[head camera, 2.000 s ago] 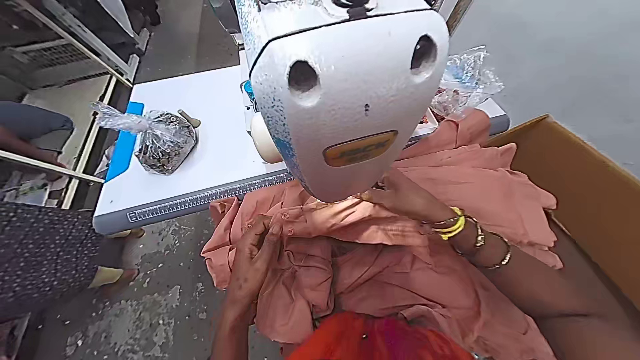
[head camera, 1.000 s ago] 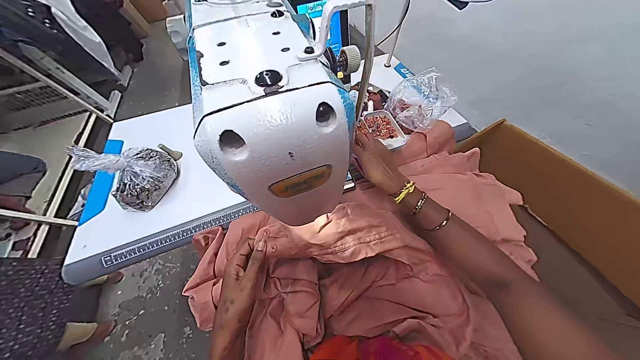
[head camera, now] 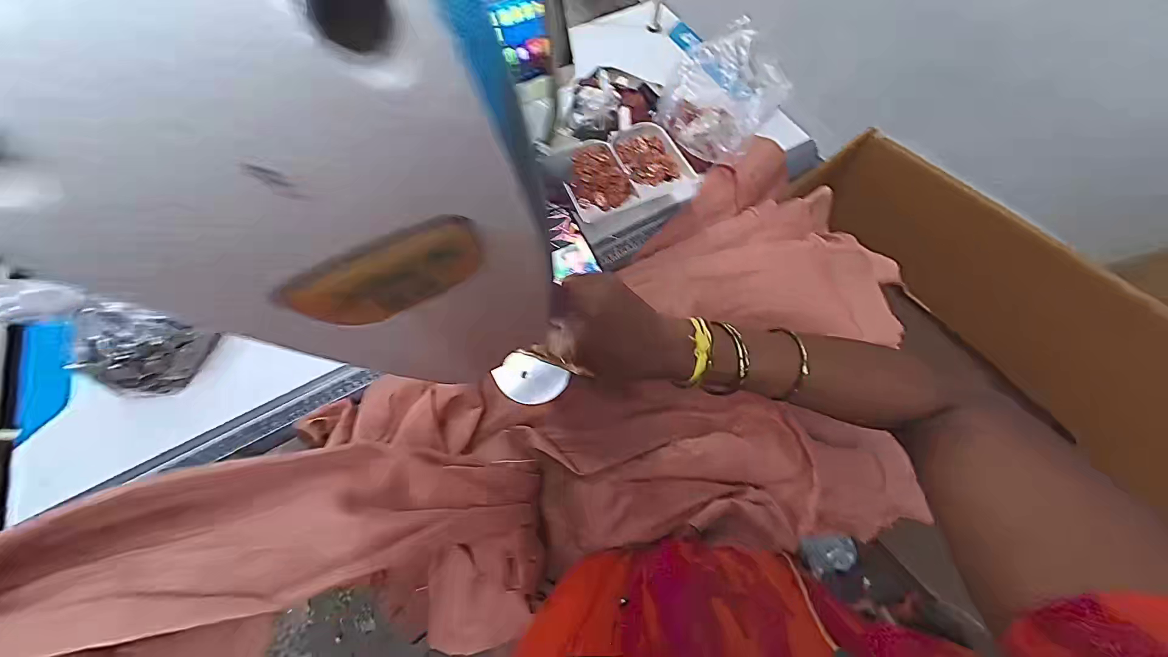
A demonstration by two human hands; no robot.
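Note:
The white head of an industrial sewing machine [head camera: 274, 164], with an orange badge, fills the upper left and looks blurred. Beside its lower right edge is my right hand [head camera: 602, 328], wearing yellow and metal bangles at the wrist. Its fingers are partly hidden and blurred, so what they hold cannot be told. A shiny round metal disc [head camera: 531, 378] shows at the fingertips. Salmon-pink cloth [head camera: 401, 493] lies below the machine head and stretches across to the left edge, with more of it beneath my right forearm. My left hand is out of view.
A white two-part tray [head camera: 675, 187] of small copper-coloured pieces stands behind my hand, near a clear plastic bag [head camera: 721, 100]. Another filled plastic bag [head camera: 137, 347] lies on the white table [head camera: 219, 392] at left. A cardboard box [head camera: 995, 265] borders the right side.
My right hand has come back from near the tray to the machine head's lower edge. My left hand has gone out of view, and the cloth now extends far left. The view has moved closer to the machine.

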